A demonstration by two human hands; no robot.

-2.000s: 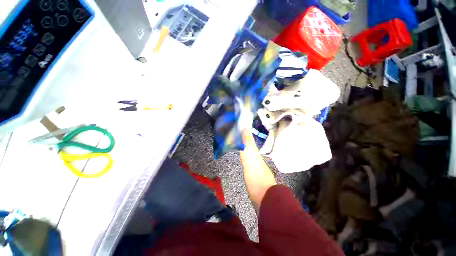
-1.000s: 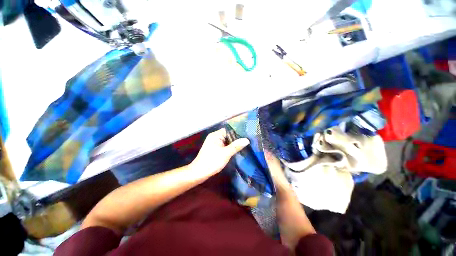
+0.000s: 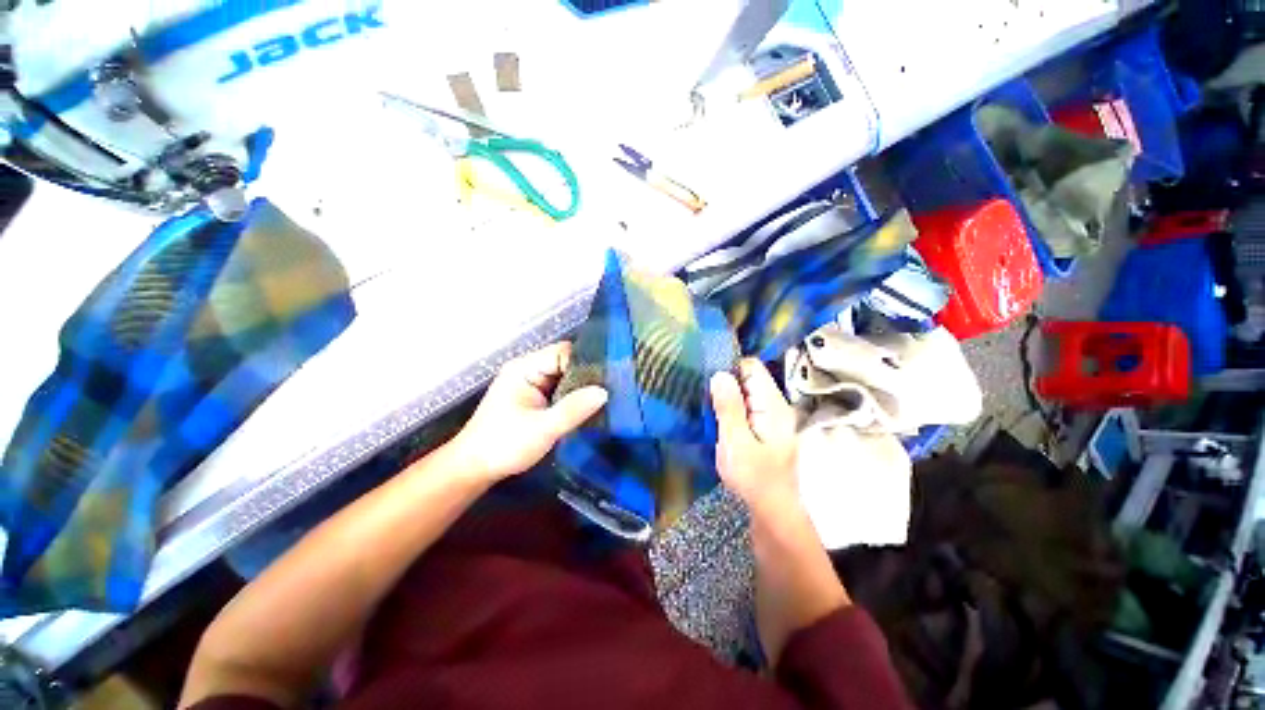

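Observation:
A blue, yellow and dark plaid piece (image 3: 649, 364) with a pointed top is held above my lap, at the table's front edge. My left hand (image 3: 525, 413) grips its left side, thumb on top. My right hand (image 3: 751, 427) grips its right side. The fingers behind the cloth are hidden. Another plaid piece (image 3: 174, 354) lies on the table at left, its top end by the needle area of the white Jack sewing machine (image 3: 298, 56).
Scissors (image 3: 525, 169), snips (image 3: 660, 180) and brown scraps (image 3: 508, 72) lie on the white table (image 3: 402, 298). A bundle of plaid and cream cloth (image 3: 888, 382) is at right. Red stools (image 3: 1118, 364) and blue bins (image 3: 1172, 298) stand beyond it.
My hands have raised the plaid piece from low beside the lap and spread it between them. The view has shifted, showing more of the machine head. The piece at left still lies by the needle area.

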